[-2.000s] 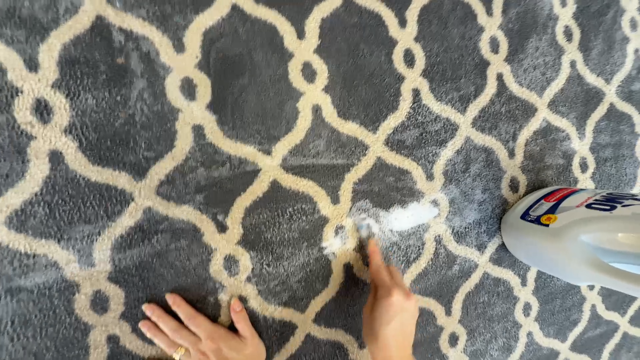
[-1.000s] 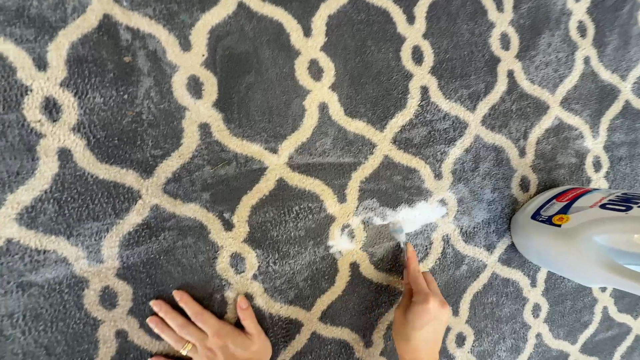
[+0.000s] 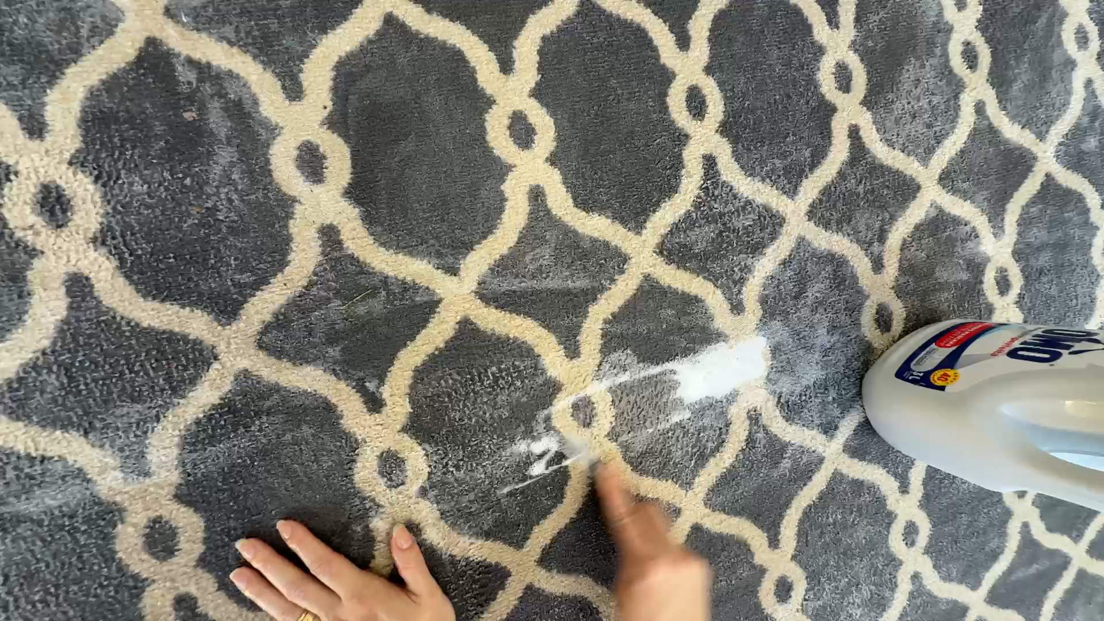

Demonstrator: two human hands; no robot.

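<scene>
A dark grey rug (image 3: 423, 129) with a cream trellis pattern fills the view. White foam or powder (image 3: 720, 369) lies in a streak on it, with thinner smears running down to the left. My right hand (image 3: 651, 548), blurred by motion, holds a small tool (image 3: 580, 450) at the lower left end of the smears; its fingers hide most of the tool, and its kind cannot be told. Flat on the rug at the bottom, with fingers spread and a ring on one finger, rests my left hand (image 3: 345, 578), holding nothing.
A large white Omo detergent bottle (image 3: 975, 414) with a handle lies on the rug at the right edge. Paler, whitish patches show on the rug around the streak and toward the upper right.
My right hand has moved with the tool to the left and down from the streak. The white material now lies in a smoother band with thin lines. My left hand stays on the rug.
</scene>
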